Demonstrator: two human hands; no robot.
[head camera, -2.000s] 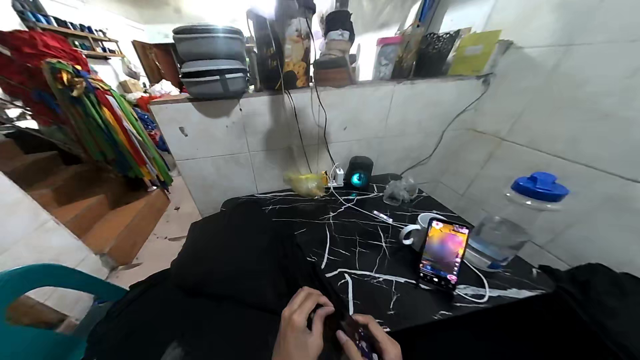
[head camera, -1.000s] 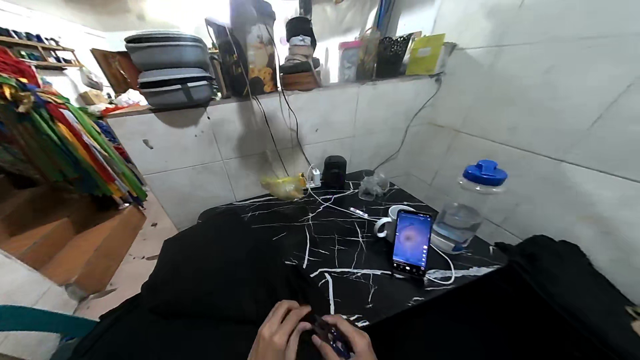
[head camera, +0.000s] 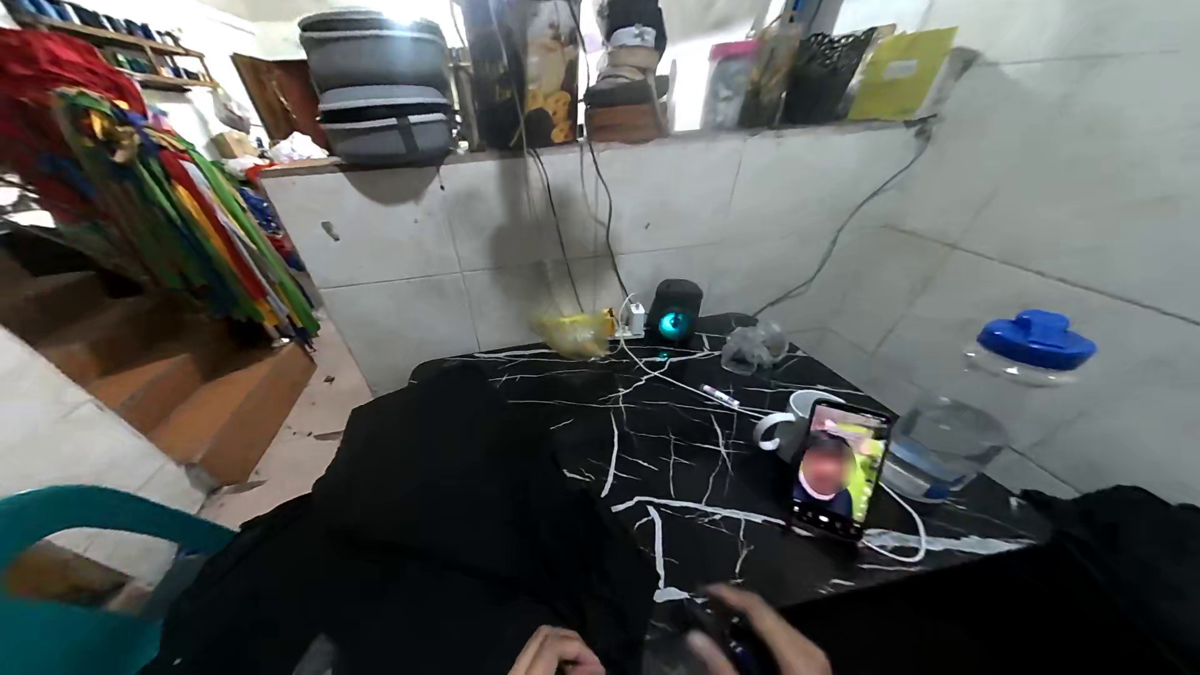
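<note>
At the bottom edge of the head view my left hand (head camera: 557, 651) has its fingers curled over black cloth; whether it pinches anything is hidden. Just right of it, my right hand (head camera: 764, 637), blurred, has its thumb and fingers around a small dark object (head camera: 741, 647) with a patterned surface, too blurred to name. The two hands are apart. Black cloth (head camera: 441, 487) lies bunched to the left of them, and more black fabric (head camera: 1012, 609) spreads to the right. A phone (head camera: 841, 469) with a lit screen leans on a white mug (head camera: 797, 417) beyond my right hand.
A clear water jug with a blue lid (head camera: 1036, 347) stands behind the phone, a white cable (head camera: 914, 553) beside it. At the back of the black marbled table (head camera: 581, 422) are a speaker (head camera: 673, 314), a yellow plastic bag (head camera: 574, 333) and clear plastic (head camera: 753, 347). A teal chair (head camera: 112, 516) stands left.
My hands, close together over the cloth in both earlier frames, are farther apart, with the small dark object at my right hand. The phone screen's picture has changed.
</note>
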